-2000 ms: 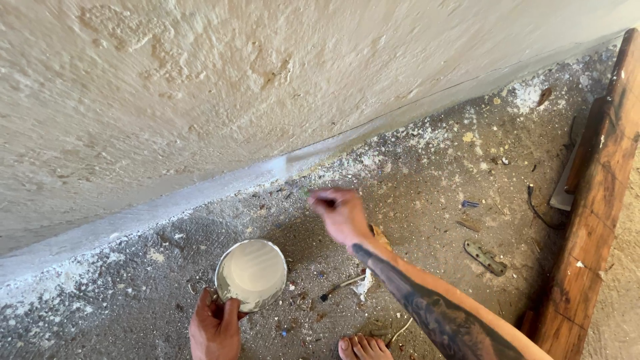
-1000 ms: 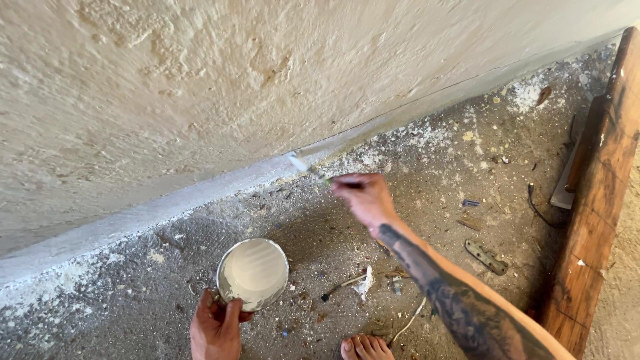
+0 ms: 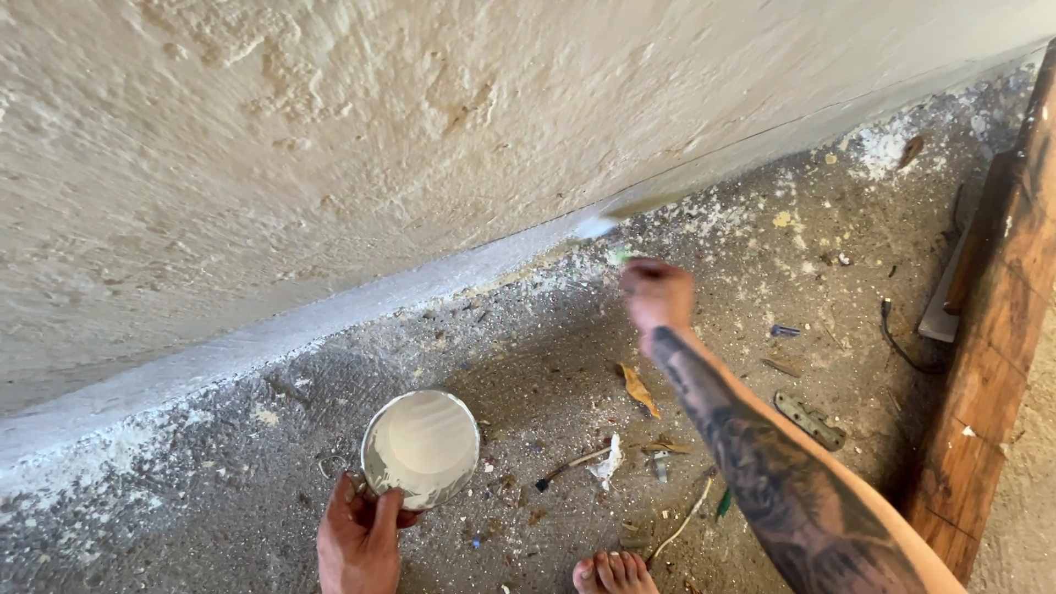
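Observation:
My left hand (image 3: 360,536) grips the rim of a round container of off-white paint (image 3: 419,445), thumb over its near edge, above the concrete floor. My tattooed right arm reaches toward the wall's foot, its hand (image 3: 657,293) closed around a small tool, probably a paintbrush, blurred and mostly hidden by the fingers. A green bit shows by the fingertips, and a whitish blurred end (image 3: 596,227) lies against the pale band (image 3: 462,276) along the bottom of the rough plaster wall (image 3: 330,148).
A thick wooden beam (image 3: 986,396) lies at the right, beside a flat metal-bladed tool (image 3: 940,305). A metal hinge-like piece (image 3: 809,419), a dry leaf (image 3: 638,391), a short black cable (image 3: 898,338) and white flakes lie on the floor. My bare foot (image 3: 615,573) is at the bottom edge.
My right hand has moved to the right along the wall's foot since two seconds ago. My left hand holds the paint container in nearly the same place.

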